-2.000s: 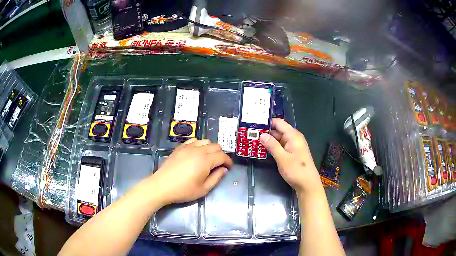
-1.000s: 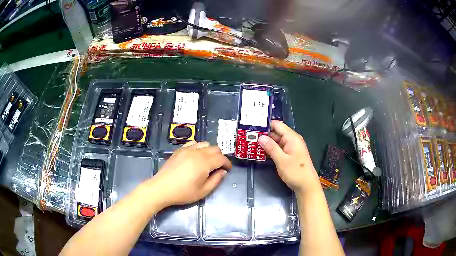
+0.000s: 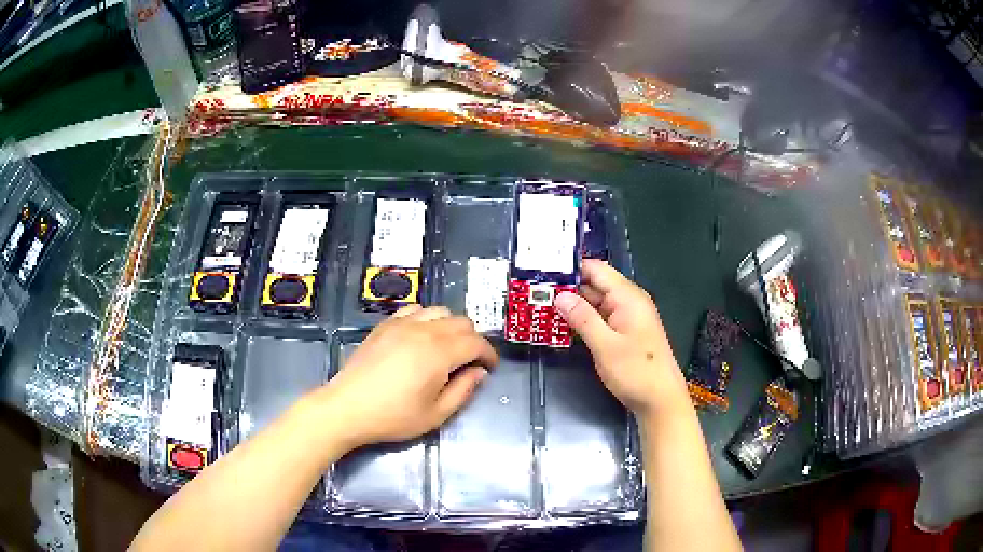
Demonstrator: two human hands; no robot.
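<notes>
My right hand (image 3: 620, 329) holds a keypad phone (image 3: 547, 264) by its lower right edge, front side up, with white film over the screen and red keys. The phone is over the upper right part of the blister tray (image 3: 485, 474). My left hand (image 3: 415, 372) rests on the tray's middle with fingers curled; whether it holds anything is hidden. A white label (image 3: 487, 293) lies in the pocket left of the phone. Phone backs with yellow-orange ends (image 3: 289, 253) lie in upper left pockets. One with a red block (image 3: 192, 410) lies lower left. A dark phone (image 3: 596, 235) is partly hidden behind the held phone.
Two phone batteries (image 3: 765, 428) (image 3: 715, 359) lie right of the tray, beside a barcode scanner (image 3: 778, 302). Stacked filled trays (image 3: 862, 323) stand at far right. Another white scanner (image 3: 458, 59) and a propped dark phone (image 3: 270, 45) are behind the tape. Another tray (image 3: 32, 221) is at far left.
The held phone and my right hand have shifted very slightly left. My left hand has hardly moved.
</notes>
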